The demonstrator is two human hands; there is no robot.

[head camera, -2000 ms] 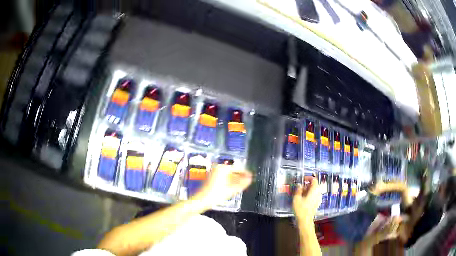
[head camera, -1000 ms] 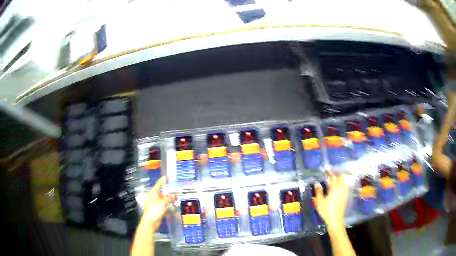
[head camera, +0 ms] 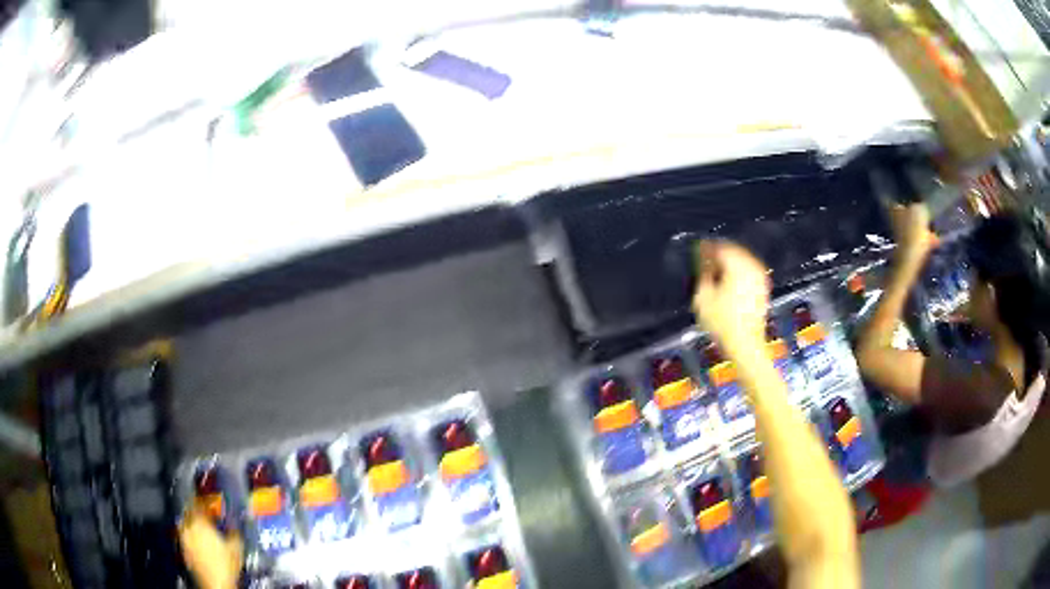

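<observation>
A clear tray [head camera: 514, 541] of blue keypad phones with orange labels lies at lower left, its near side cut off by the picture's edge. A second clear tray [head camera: 585, 477] of such phones lies to its right. My left hand [head camera: 212, 550] is at the first tray's left end, over a phone [head camera: 208, 483]; it is blurred, and its grip cannot be told. My right hand [head camera: 733, 288] is above the near edge of the glossy black tray [head camera: 645, 253], fingers bent; whether it holds something cannot be told. My right forearm hides part of the second tray.
A black tray with grey pieces [head camera: 106, 460] is at far left. On the white shelf [head camera: 553, 104] lie a dark smartphone [head camera: 378, 144], another dark flat item [head camera: 343, 76] and a purple case [head camera: 463, 74]. Another person [head camera: 979, 380] works at right. A cardboard box [head camera: 938, 81] stands upper right.
The view has shifted. The two phone trays, together a second ago, are now apart with a gap between them. My right hand has moved from the phones up to the black tray; my left hand is further left.
</observation>
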